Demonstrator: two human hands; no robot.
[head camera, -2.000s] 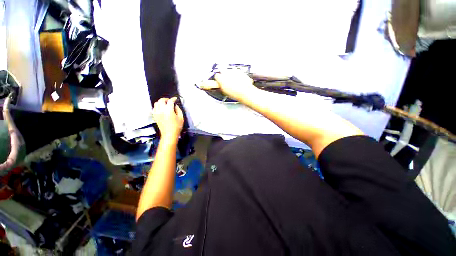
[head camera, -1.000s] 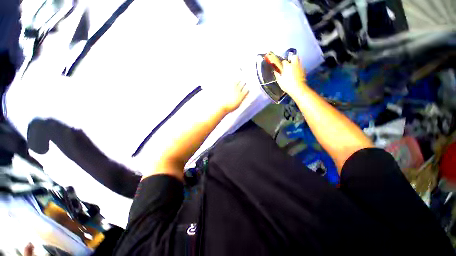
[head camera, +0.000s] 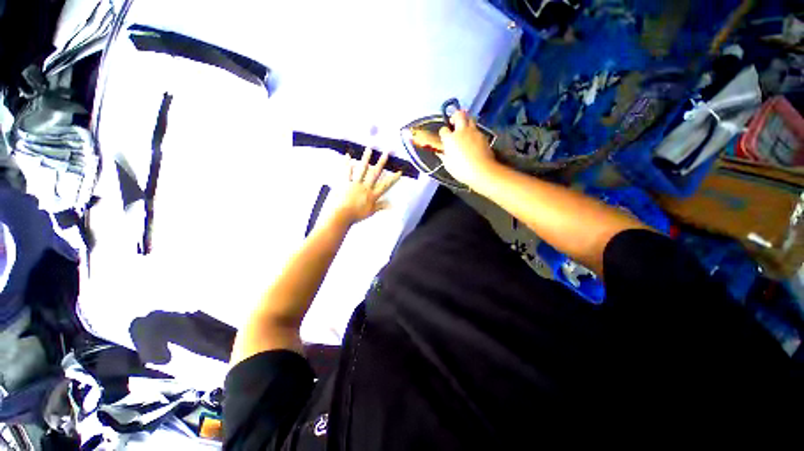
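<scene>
My right hand (head camera: 465, 151) holds the steam iron (head camera: 429, 148) by its handle, at the table's right edge, over the right end of a black strip (head camera: 331, 143). My left hand (head camera: 367, 188) lies with fingers spread on the white cloth, its fingertips at the lower edge of that strip. Another short black strip (head camera: 317, 210) lies left of my left hand, close to the wrist. The iron's soleplate underside is hidden.
More black strips lie farther left (head camera: 157, 167) and at the back (head camera: 201, 55). A dark panel (head camera: 181, 336) lies at the lower left. Heaped pieces (head camera: 53, 158) line the left table edge. A brown carton (head camera: 736, 207) and blue floor clutter are at right.
The view has turned further. The iron, earlier over the black panel's side and then beside my left hand, is now at the black strip's end. My left hand's fingers are spread by the strip.
</scene>
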